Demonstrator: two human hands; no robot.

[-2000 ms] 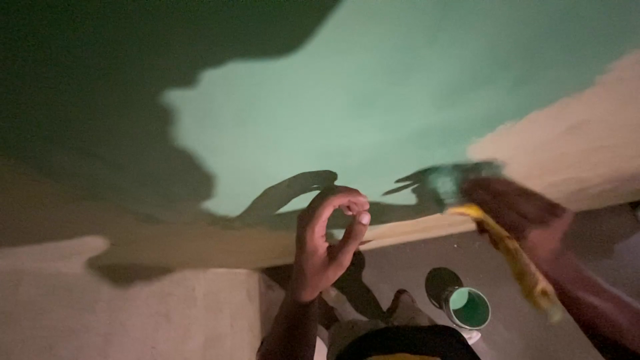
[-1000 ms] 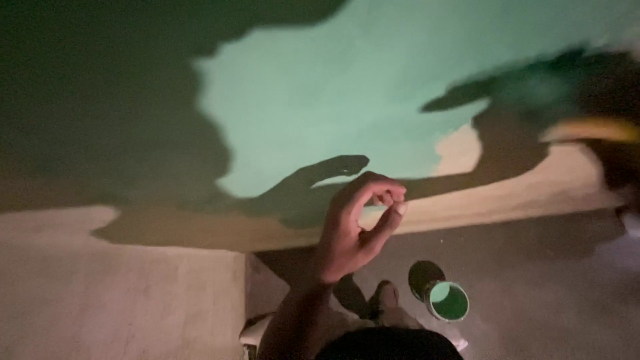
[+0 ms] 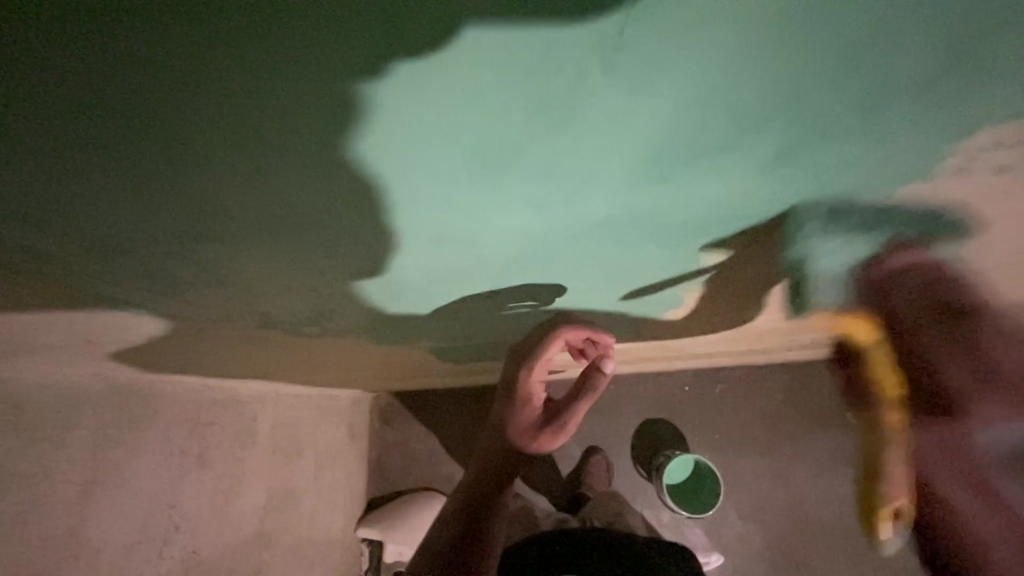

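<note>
My right hand (image 3: 928, 320), blurred at the right, grips a wide paintbrush (image 3: 880, 400) with a yellow handle. The brush's green-stained head is at the lower part of the wall (image 3: 560, 160), near the edge between green paint and unpainted beige surface. Whether the bristles touch the wall is unclear from the blur. Nothing is in my left hand (image 3: 556, 388), raised at the centre in front of the wall's bottom edge, its fingers curled and thumb apart from them. Below and right of it, a round container of green paint (image 3: 693, 486) stands on the floor.
A beige side wall (image 3: 184, 472) meets the painted wall at the left. A white object (image 3: 404, 520) lies near the corner by my legs. My foot (image 3: 592, 472) is on the grey floor (image 3: 776, 448), left of the paint container. Dark shadows fall across the wall.
The right hand and brush went far right along the wall, then came back left and lower. More of the beige patch at the wall's lower right is green than a second ago. The left hand stays curled.
</note>
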